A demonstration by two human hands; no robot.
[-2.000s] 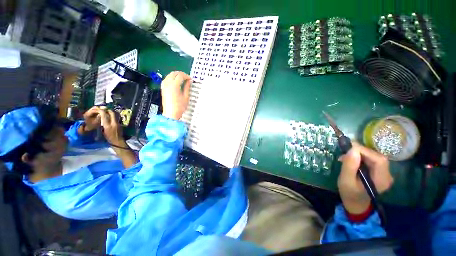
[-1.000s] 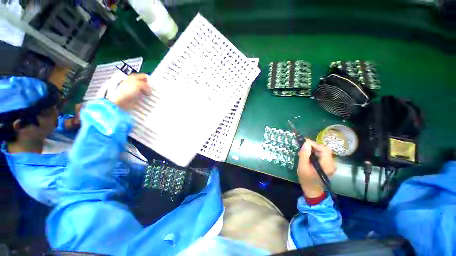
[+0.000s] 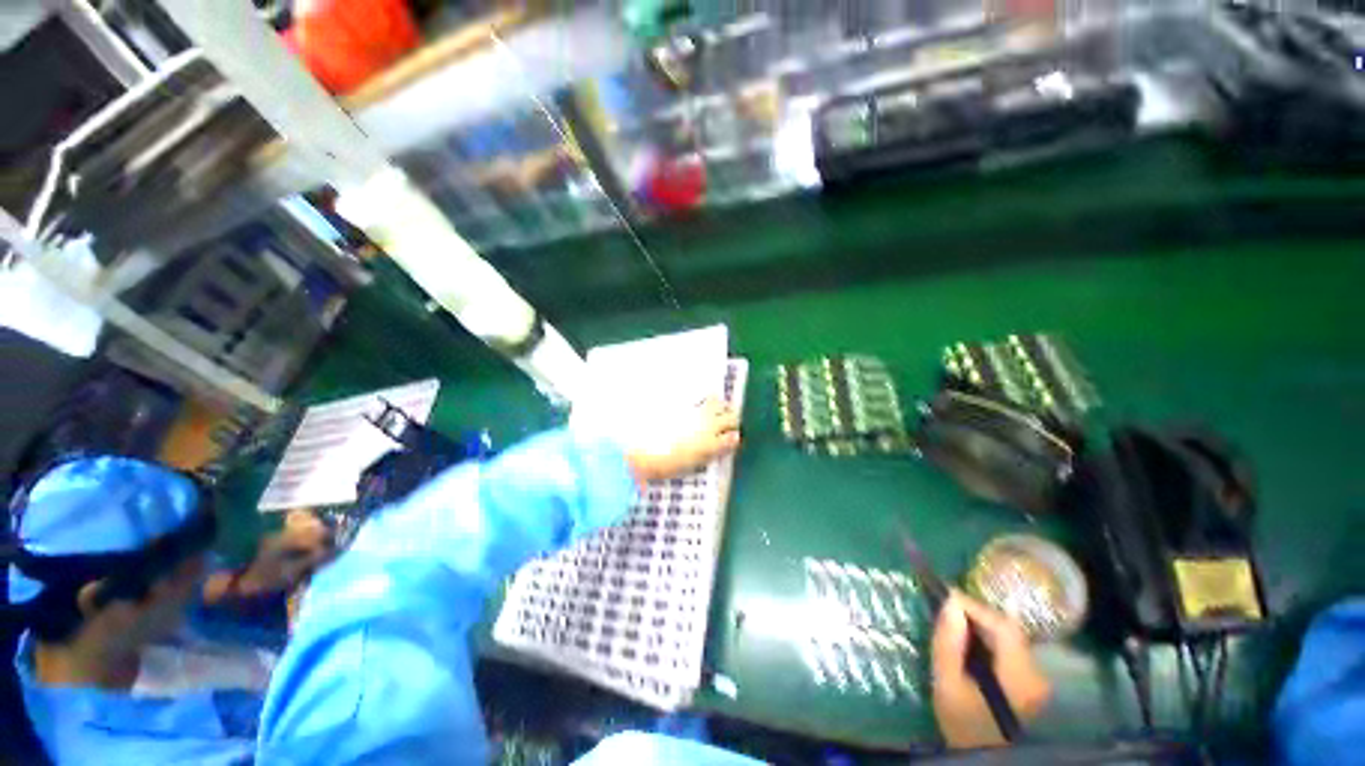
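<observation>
The large white component tray (image 3: pixel 636 576) lies on the bench. Dark parts in rows fill its near portion and its far end is plain white. Another white edge shows beside its far right corner. My left hand (image 3: pixel 686 445) lies over the tray's upper right part, fingers at the right edge; blur hides whether they grip it. My right hand (image 3: pixel 981 673) holds the dark soldering iron (image 3: pixel 988 681), tip pointing away, right of the circuit board panel (image 3: pixel 861 621). The panel lies flat and looks blurred.
A round tub of silvery bits (image 3: pixel 1030 584) stands beyond my right hand. Stacked board panels (image 3: pixel 841 404), a black fan (image 3: pixel 996 449) and a dark stand with a yellowish square (image 3: pixel 1216 588) are farther back and right. A white duct (image 3: pixel 449 270) reaches down near the tray. Another person works at left.
The lifted, tilted upper tray now lies down, its plain area at the far end instead of the near end. My left hand has moved to its far right. The view has tilted up.
</observation>
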